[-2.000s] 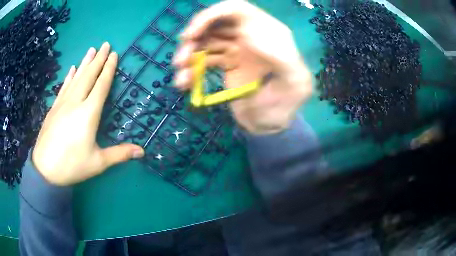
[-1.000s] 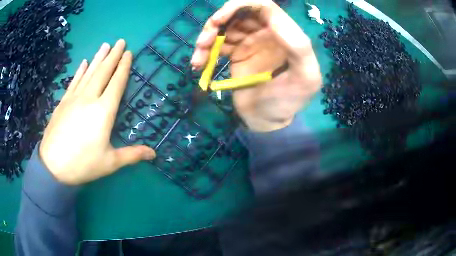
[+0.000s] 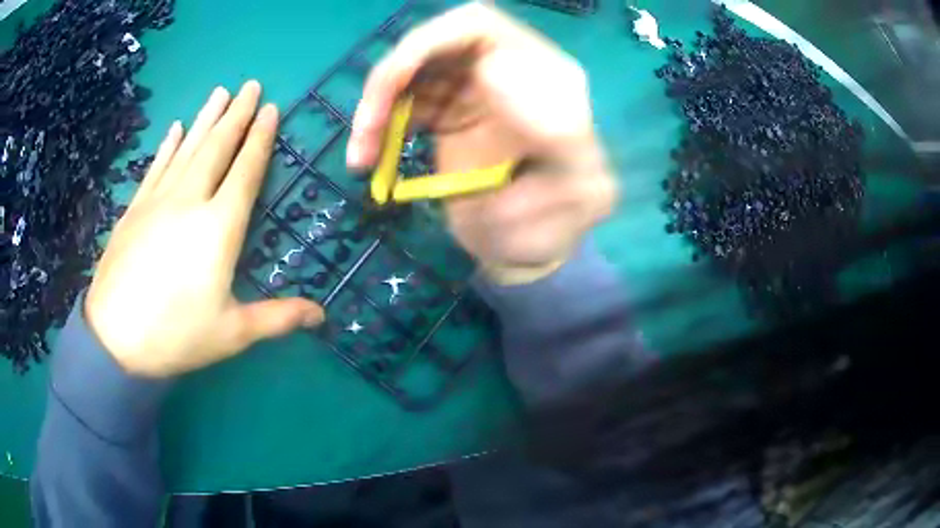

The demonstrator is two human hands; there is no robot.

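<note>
A black sprue frame (image 3: 354,270) lies flat on the green table, with small dark moulded parts (image 3: 311,193) on it. My left hand (image 3: 191,242) lies flat, palm down, fingers apart, its thumb and fingers along the frame's left edge; it grips nothing. My right hand (image 3: 505,144), slightly blurred, holds the sprue nippers (image 3: 448,186) over the upper right of the frame. Their yellow handles are spread apart. The short jaws point down toward the frame and are hard to make out. My right hand hides part of the frame.
A large pile of loose black parts (image 3: 62,155) lies at the left and another (image 3: 768,155) at the right. A white scrap (image 3: 647,28) lies beside the right pile. A dark object (image 3: 565,4) shows at the far edge. A dark blur covers the lower right.
My right hand with the nippers has moved left over the frame since one second ago. My left hand has barely moved.
</note>
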